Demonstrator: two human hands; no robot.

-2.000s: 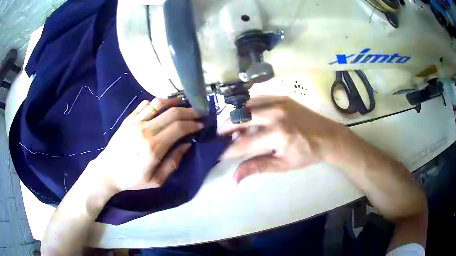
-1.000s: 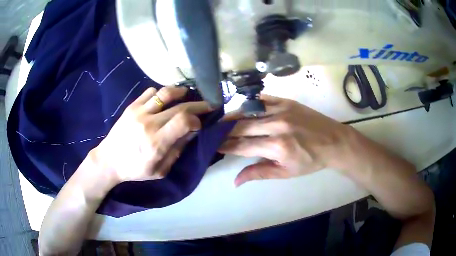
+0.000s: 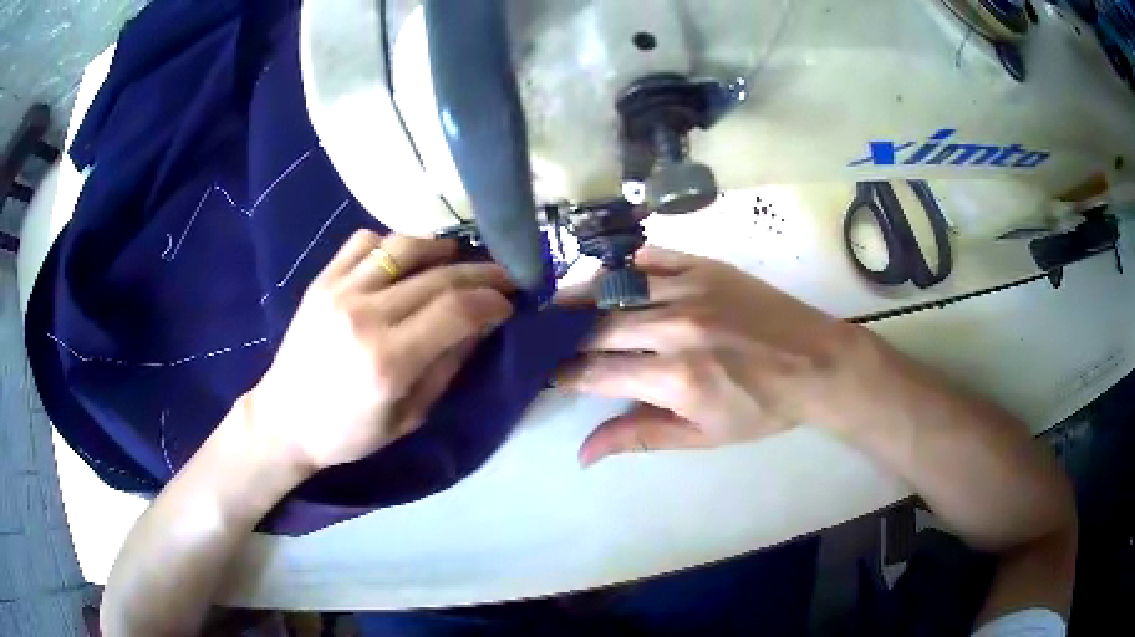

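A navy garment piece (image 3: 162, 292) with white basting threads lies on the left of the table, its edge running under the sewing machine head (image 3: 566, 93). My left hand (image 3: 373, 348) rests on the cloth left of the needle area, fingers bent and gripping the cloth, a ring on one finger. My right hand (image 3: 697, 355) lies at the cloth's right edge, fingertips on the cloth beside the thread tension knob (image 3: 622, 286), thumb apart on the table. The guard bar and knob hide the needle and some fingertips.
Tailor's shears (image 3: 899, 233) lie to the right of the needle area, partly under the machine arm. The cream-white table (image 3: 672, 529) has a rounded front edge. A dark metal part (image 3: 1073, 243) stands at the far right. A brick-patterned wall shows at the left.
My right fingers have moved onto the cloth edge since two seconds ago. The cloth by my left hand has shifted slightly, and its front fold lies a little higher. The view has shifted slightly.
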